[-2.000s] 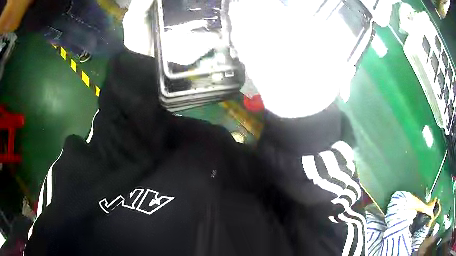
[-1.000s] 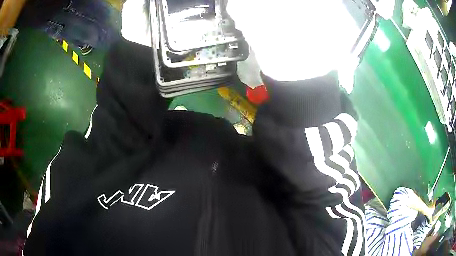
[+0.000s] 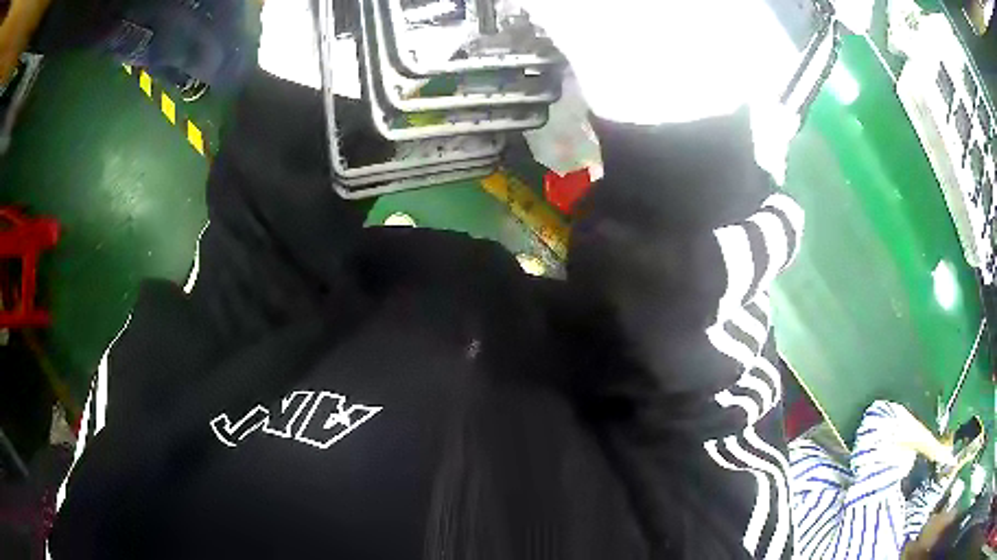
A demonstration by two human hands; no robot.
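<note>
A stack of phone middle frames, thin with silvery rims, is at the top centre, cut off by the upper edge. Several upper frames are fanned out, offset up and to the right of the lower ones. My left hand, in a white glove, holds the stack at its left side; its fingers are cut off or hidden. My right hand is a glaring white shape against the right side of the upper frames and grips them there; its fingers cannot be made out.
A green bench runs along the right, with a white tray of dark parts at its far side. A red stool stands at the left. Yellow-black tape crosses the green floor. A person's striped sleeve shows at lower right.
The upper frames have slid up and right off the lower ones, so more separate rims show. Both hands and the stack have moved up in the picture.
</note>
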